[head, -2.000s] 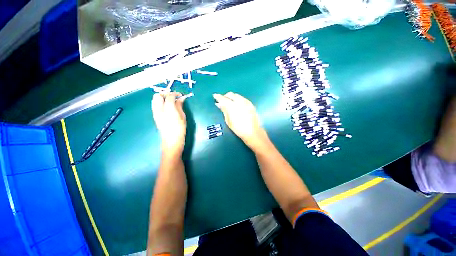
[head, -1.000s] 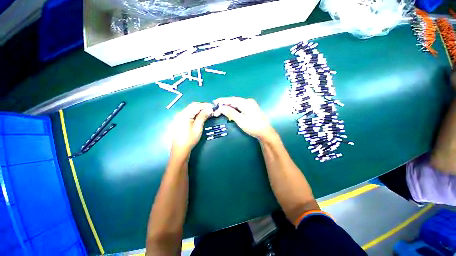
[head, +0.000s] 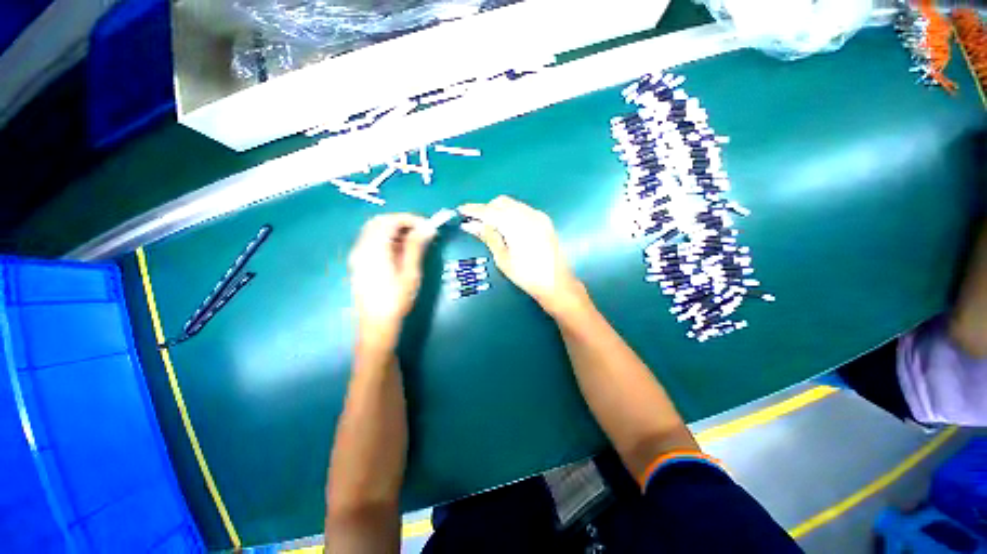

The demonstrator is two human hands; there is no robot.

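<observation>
My left hand (head: 387, 268) holds a white tube (head: 442, 219) at its fingertips. My right hand (head: 522, 247) holds a small dark part (head: 464, 216) right beside the tube; whether the two are joined cannot be told. A short row of black-and-white units (head: 466, 277) lies just below my hands. Loose white tubes (head: 417, 166) lie crisscrossed near the rail. A large banded pile of black-and-white units (head: 676, 195) lies to the right of my right hand.
Two long black strips (head: 225, 284) lie at left by a yellow line. A blue tote (head: 70, 411) stands at the left end. Beyond the pale rail (head: 216, 206) is a carton (head: 357, 87). A clear bag (head: 795, 22) and orange parts (head: 933, 49) lie far right. Another person's sleeve (head: 939, 373) shows at right.
My left hand first moved from the loose tubes to meet my right hand, and has since shifted slightly left. A tube now shows between the fingertips. The short row looks fuller than two seconds ago.
</observation>
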